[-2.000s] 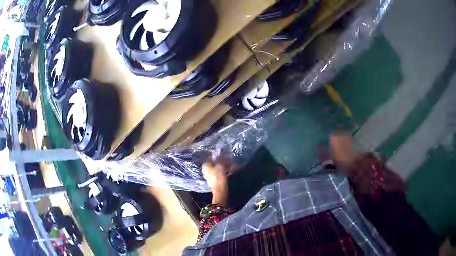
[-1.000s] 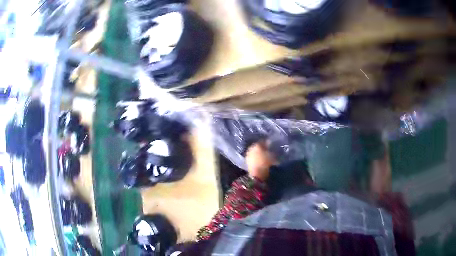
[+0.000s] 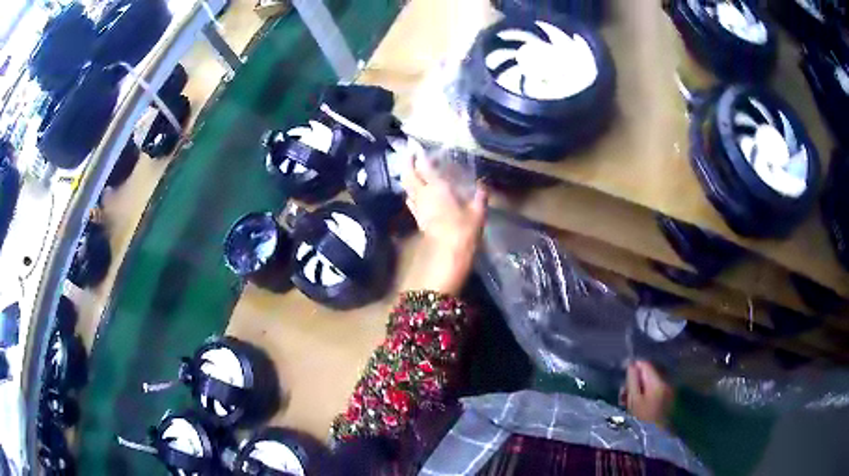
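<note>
My left hand is at the near corner of the stack, with clear stretch film at its fingers and beside its palm. My right hand is low at the right, its fingers closed on the film's lower part. The film hangs crinkled along the side of the stack. On the top cardboard sheet sits a round black unit with a white swirl centre. A second unit sits to its right. Whether my left fingers pinch the film is unclear.
A cardboard-covered bench at the left holds several black units with crossing bars and a small dark round pot. A green conveyor or strip curves beyond it, with a metal rail. More units lie past the rail.
The view has swung left towards the bench. My left hand has moved up along the film to the stack's top corner. My right hand has come in to the film's lower part.
</note>
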